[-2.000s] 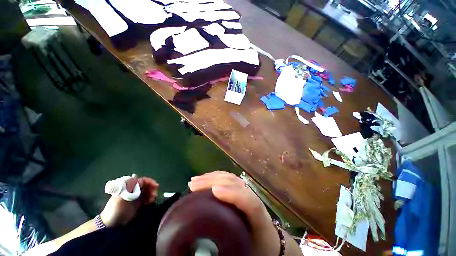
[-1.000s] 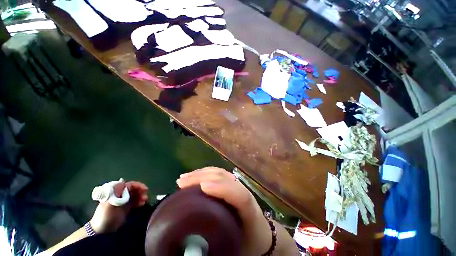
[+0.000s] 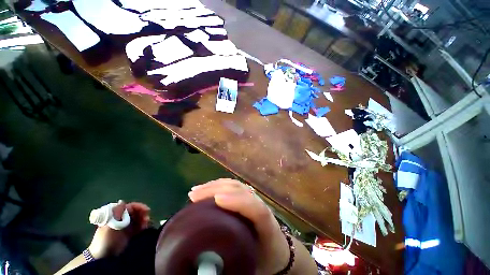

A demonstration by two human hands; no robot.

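Note:
A glossy dark maroon thread cone [image 3: 201,236] with a pale centre core is at the bottom centre, close to the camera. My right hand [image 3: 242,209] curves over its top and right side, fingers on its upper edge. A small white spool [image 3: 111,215] with a wider ring end is held in my left hand [image 3: 122,228] at the lower left, above the green floor. The lower part of the cone is cut off by the picture's edge.
A brown table [image 3: 258,156] runs diagonally. On it are maroon stacks with white patterns [image 3: 201,65], a pink strip [image 3: 161,96], a small pale box [image 3: 227,95], blue scraps [image 3: 303,96] and tangled pale strips [image 3: 370,177]. Blue cloth [image 3: 424,215] hangs at right.
The table and its things have shifted left in the picture as the view turned. My left hand with the spool has moved slightly left and down; my right hand stays on the cone.

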